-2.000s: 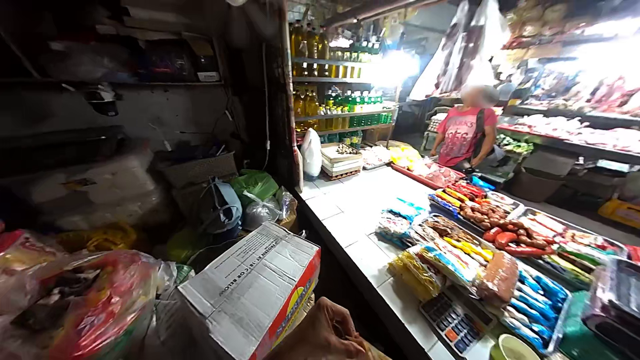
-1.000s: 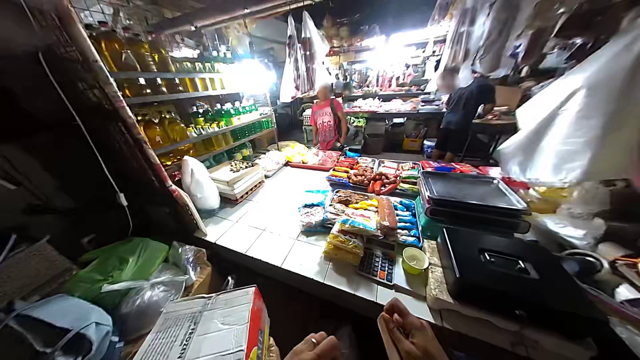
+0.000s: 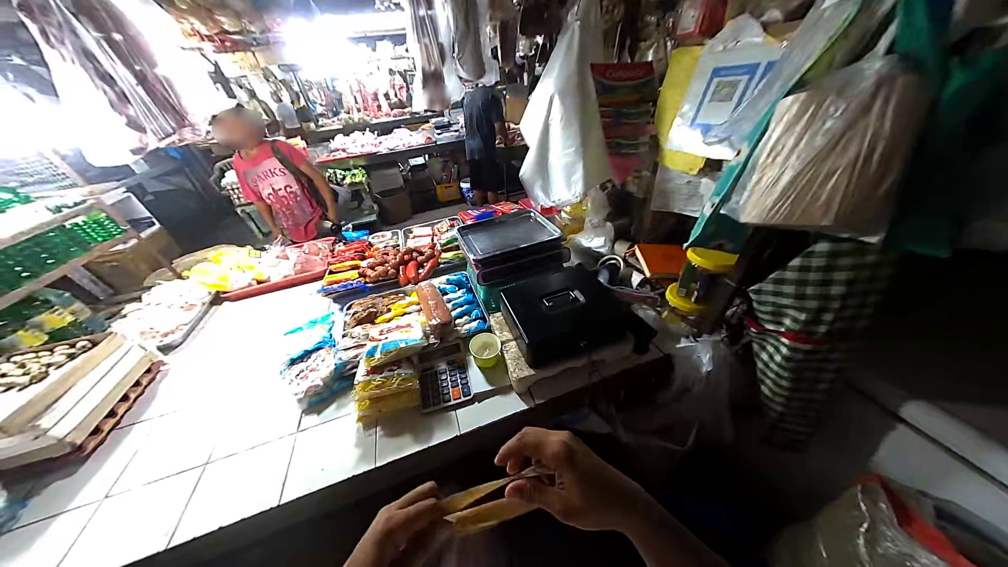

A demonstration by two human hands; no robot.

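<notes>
A tan strip, perhaps packing tape or folded paper (image 3: 492,516), stretches between my hands in a narrow loop, below the front edge of the tiled counter (image 3: 244,480). Its left end is in my left hand (image 3: 405,524). My right hand (image 3: 571,480) pinches the other end between thumb and fingers. Just beyond them on the counter lie a calculator (image 3: 446,383), a small yellow-green cup (image 3: 485,349) and packs in yellow plastic (image 3: 386,390). Behind these is a tray with packaged meats and a wrapped sausage roll (image 3: 435,309).
A black cash box (image 3: 563,311) stands right of the cup, with stacked lidded trays (image 3: 508,236) behind. A wooden crate (image 3: 79,390) sits on the left. One person in a red shirt (image 3: 283,189) stands beyond the counter, another in dark clothes (image 3: 482,130) farther back. Plastic bags (image 3: 563,118) hang at right.
The view has swung far to the right, and the carton seen earlier is out of frame. My hands, apart one second ago, now both hold the tan strip.
</notes>
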